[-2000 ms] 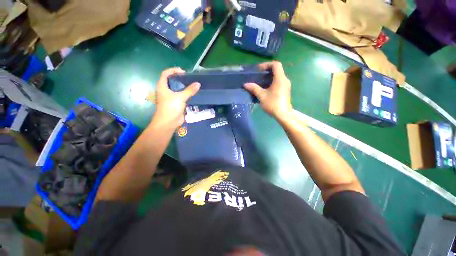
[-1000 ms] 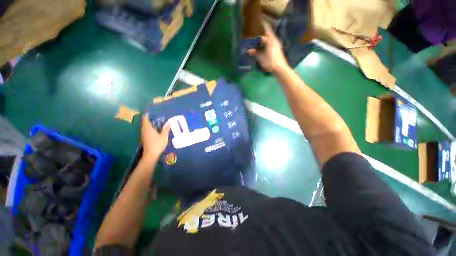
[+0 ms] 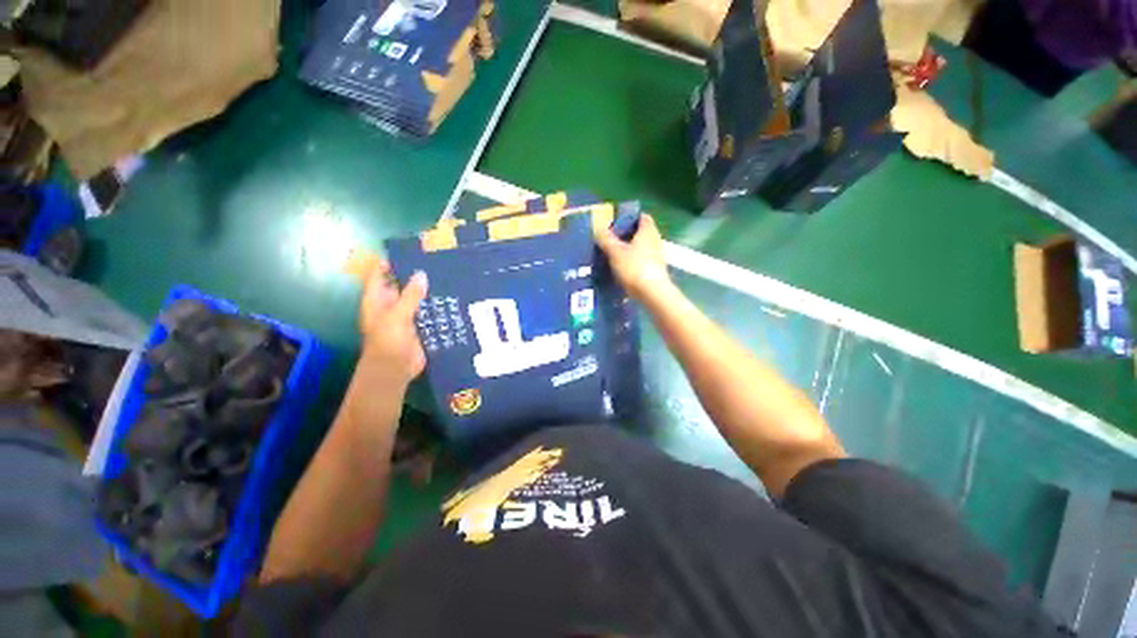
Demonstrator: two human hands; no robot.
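Observation:
A flat navy carton blank [image 3: 518, 312] with a white product picture lies in front of my chest, on top of other blanks whose brown flap edges show at the far side. My left hand [image 3: 397, 318] grips its left edge, thumb on top. My right hand [image 3: 633, 249] holds its far right corner by a dark flap. Two erected navy cartons, a nearer one [image 3: 733, 112] and another [image 3: 842, 112], stand side by side on the green belt beyond my right hand.
A blue crate [image 3: 256, 480] of dark grey parts is at left. More flat cartons [image 3: 393, 62] lie at upper left, beside brown paper [image 3: 175, 81]. An open carton [image 3: 1085, 299] sits on the belt at far right. A pale metal rail [image 3: 823, 318] borders the belt.
My right hand has come back from the belt to the blanks' right corner. A second erected carton now stands on the belt. The cartons further right have moved rightward.

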